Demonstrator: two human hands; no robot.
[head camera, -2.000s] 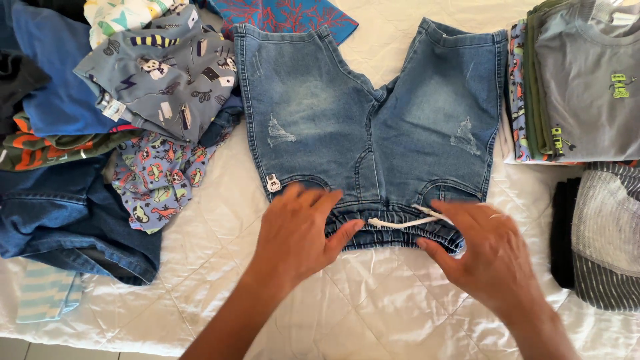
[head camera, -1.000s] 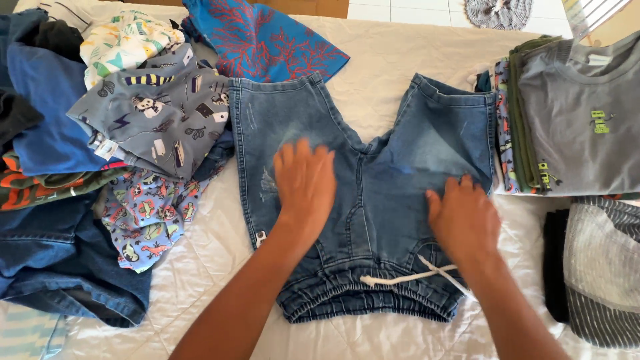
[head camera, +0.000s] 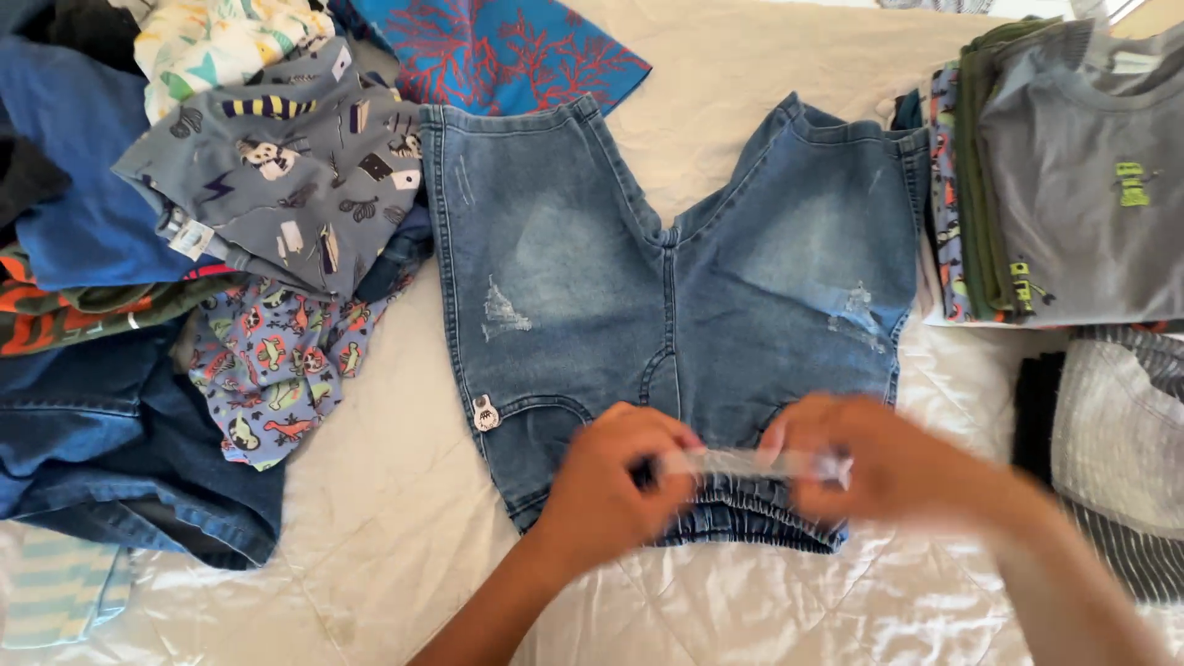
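Observation:
A pair of blue denim shorts lies flat on a cream quilted bedspread, legs away from me and elastic waistband toward me. A small white character tag sits by the left pocket. Above the waistband, my left hand pinches one part of the white drawstring, and my right hand pinches another. The cord looks blurred and stretched between them. Both hands cover parts of the pockets and waistband.
Loose clothes pile up at left, among them grey printed shorts and dark jeans. A blue cloth with red coral print lies behind. At right are folded clothes with a grey shirt on top, and striped grey garments.
Both hands have moved from the legs of the denim shorts down to the waistband and taken hold of the drawstring, which lay loose on the shorts before.

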